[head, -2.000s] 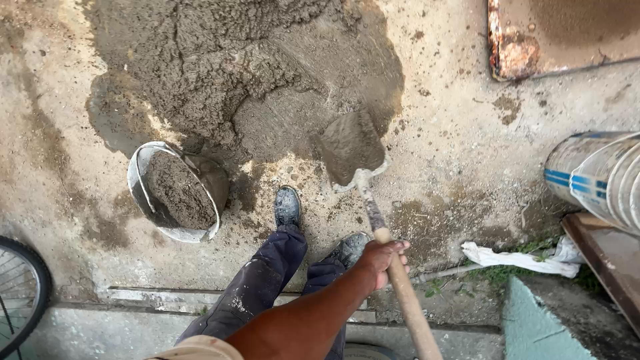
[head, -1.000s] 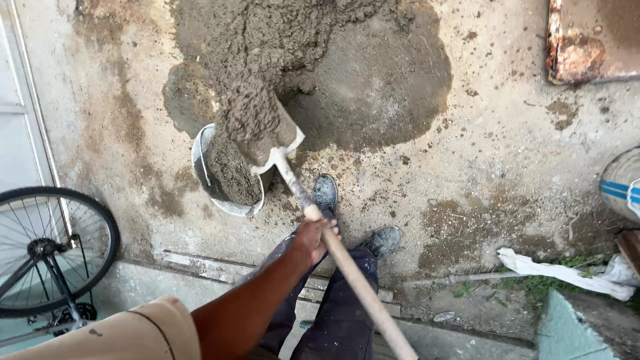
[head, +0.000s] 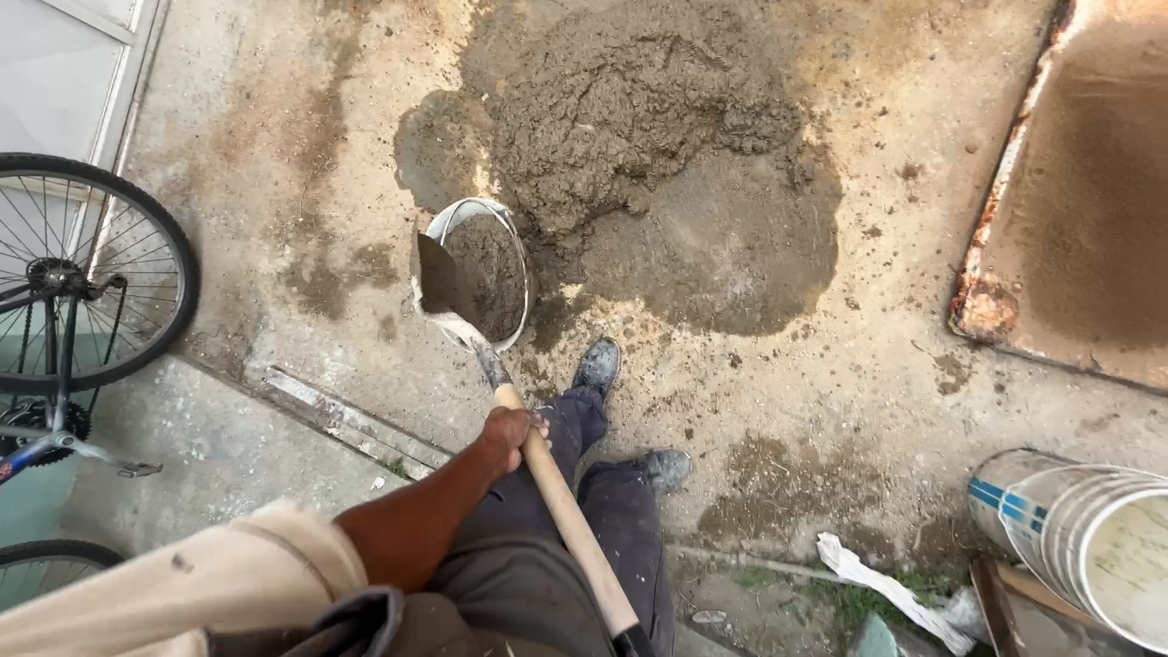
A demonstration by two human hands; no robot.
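My left hand is closed around the wooden shaft of a shovel, just behind its metal socket. The shovel's blade is tilted over the left rim of a white bucket. Wet mortar lies inside the bucket. Beside it, a large heap of wet mortar spreads over the concrete ground. The shaft runs down to a black end piece at the bottom edge of the view. My right hand is out of view.
My boots stand below the heap. A bicycle wheel is at left, near a low concrete ledge. At right are a rusty-edged tray and a ribbed bucket of cloudy liquid. A white rag lies near the lower edge.
The shovel moved left from the mortar's edge to the bucket, carrying mortar one second ago. Its blade now tilts at the bucket's left rim, without that load visible. My left hand kept its hold.
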